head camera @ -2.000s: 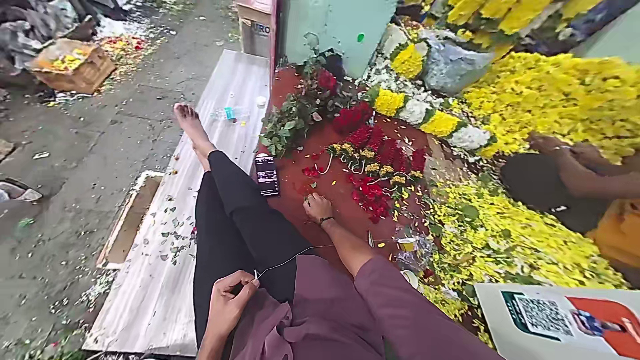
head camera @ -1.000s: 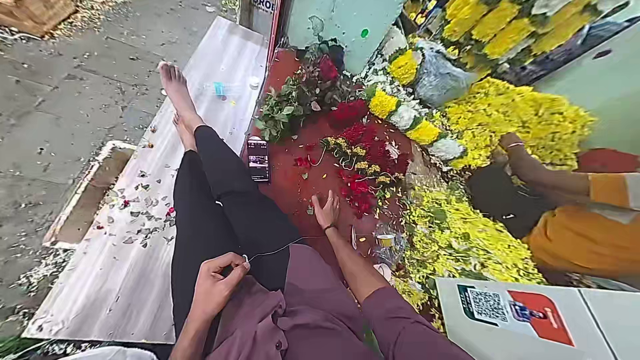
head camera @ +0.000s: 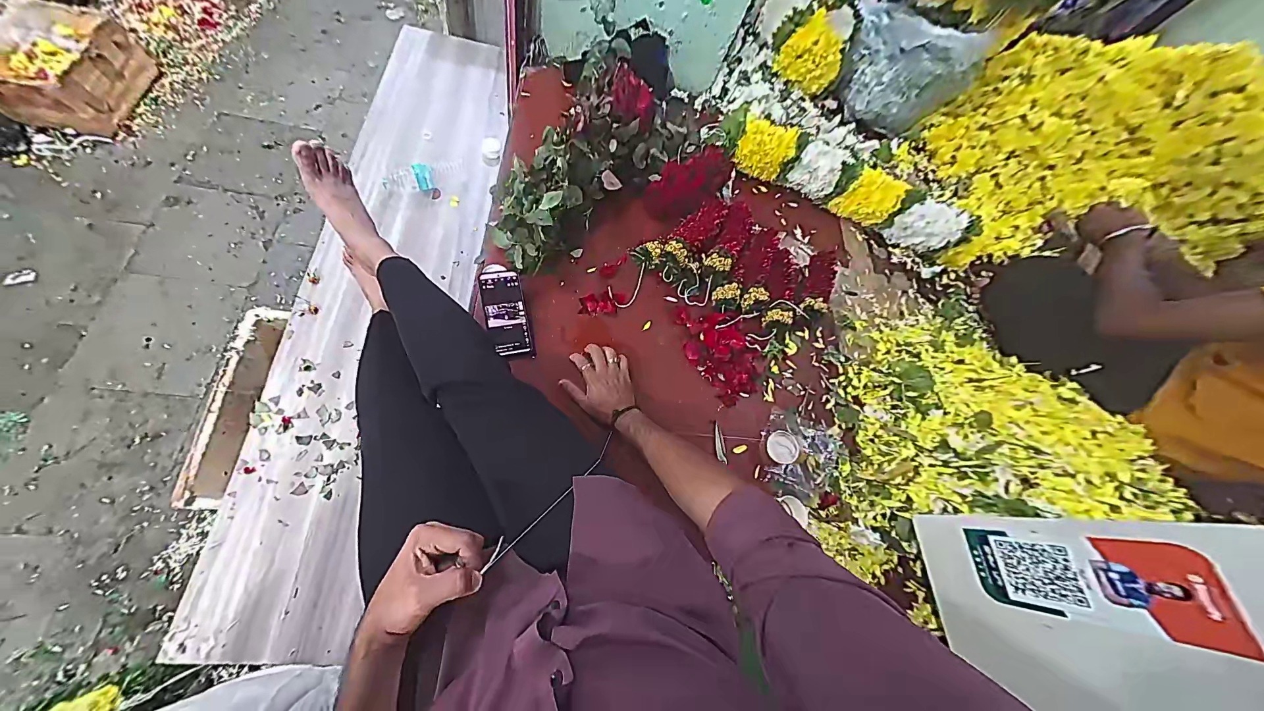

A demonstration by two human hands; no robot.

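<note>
My left hand (head camera: 425,583) is closed on a thin thread (head camera: 548,513) and a slim pale piece, perhaps a needle, above my lap. From there the thread runs up toward my right wrist. My right hand (head camera: 600,383) lies palm down on the red surface (head camera: 583,341) with its fingers apart. Just beyond it is a phone (head camera: 506,311) with a lit screen. Loose red petals (head camera: 721,351) lie to the right of this hand. Behind them are strings of red flowers (head camera: 736,237) with small yellow blooms (head camera: 726,293). Leafy rose stems (head camera: 553,188) rest farther back.
A plastic bottle (head camera: 423,178) lies on the white board (head camera: 296,553) at left. A white cup (head camera: 783,447) stands right of my forearm. Yellow flower heaps (head camera: 968,425) and a yellow-and-white garland (head camera: 818,168) fill the right side, where another person's arm (head camera: 1136,286) reaches in.
My right hand has shifted a little left across the red surface, closer to the phone. My left hand stays over my lap with the thread.
</note>
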